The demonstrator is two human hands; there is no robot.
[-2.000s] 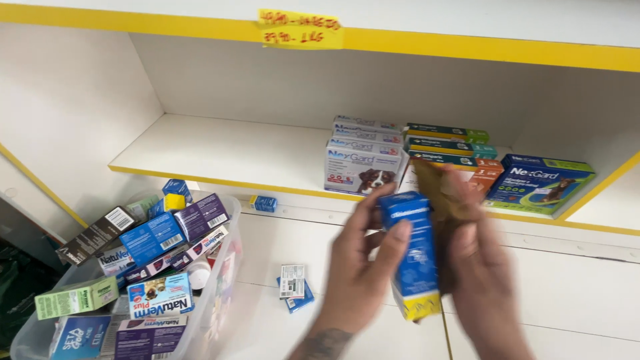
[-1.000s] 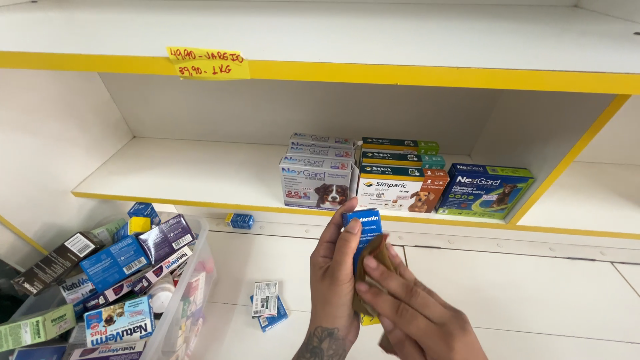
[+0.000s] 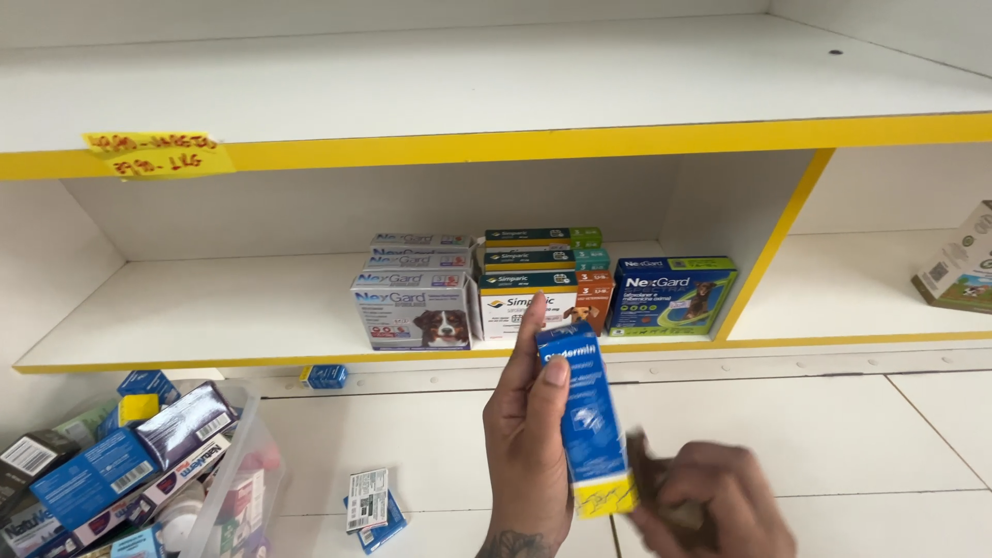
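Note:
My left hand (image 3: 535,434) grips a tall blue carton with a yellow lower end (image 3: 593,418), its thumb on the front face and its fingers behind. Near the carton's yellow end, at the lower right, my right hand (image 3: 721,496) is closed on a brown cloth (image 3: 674,504), blurred by motion. Behind the carton, on the lower shelf, stand white NexGard boxes (image 3: 412,310), Simparic boxes (image 3: 527,306) and a blue and green NexGard Spectra box (image 3: 673,298).
At left a clear plastic bin (image 3: 232,465) is piled with medicine boxes. Two small boxes (image 3: 368,500) lie on the white tiles, and a small blue box (image 3: 324,377) lies by the shelf base. A yellow-edged shelf (image 3: 496,147) runs above; a box (image 3: 961,263) stands in the right compartment.
The brown cloth was against the carton's front one second ago; now my right hand has it at the yellow lower end. My left hand still holds the carton.

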